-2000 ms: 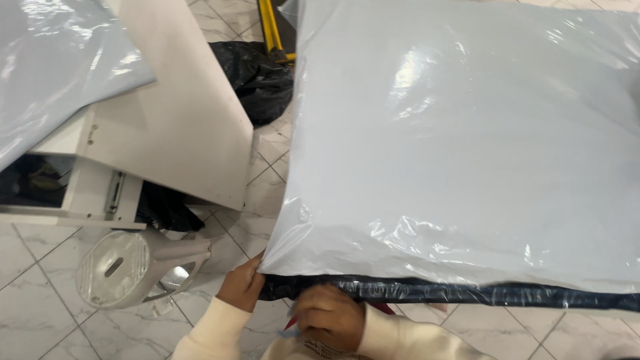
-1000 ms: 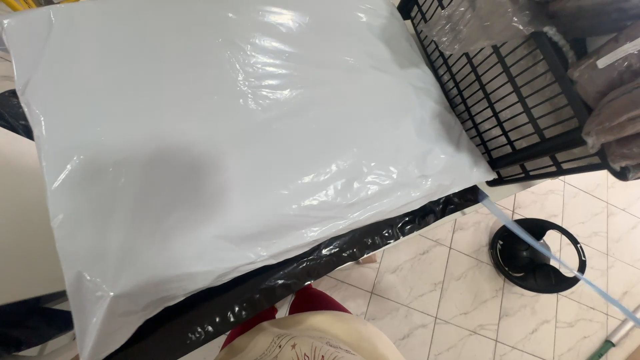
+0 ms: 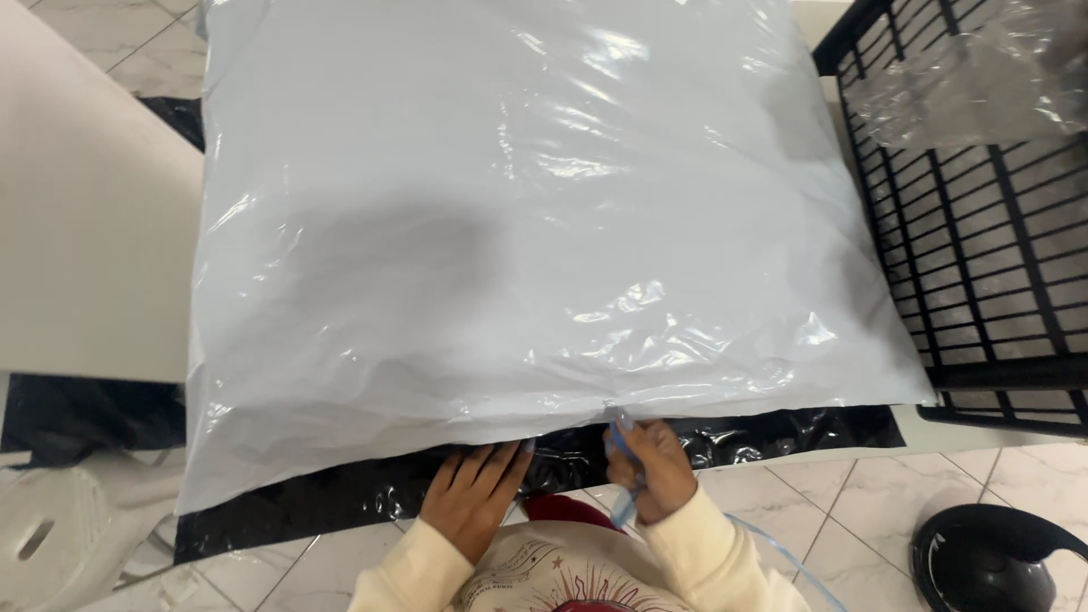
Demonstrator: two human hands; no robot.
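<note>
A large white plastic mailer bag (image 3: 510, 212), filled out and wrinkled, spreads across the middle of the head view. Along its near edge runs a black plastic flap (image 3: 374, 489). My left hand (image 3: 476, 493) lies with fingers extended on the black flap, just left of centre. To its right, my right hand (image 3: 653, 467) pinches a light blue strip (image 3: 778, 548) at the seam between white bag and black flap. The strip trails below my right wrist toward the bottom right. What is inside the bag is hidden.
A black wire basket (image 3: 977, 255) holding clear plastic stands against the bag's right side. White furniture (image 3: 93, 212) is at the left, with a white plastic stool (image 3: 51, 535) below it. A black round object (image 3: 986, 552) sits on the tiled floor at the lower right.
Both hands, out of view one second ago, are now at the bag's near edge, the right one gripping the blue strip. The view has shifted between frames.
</note>
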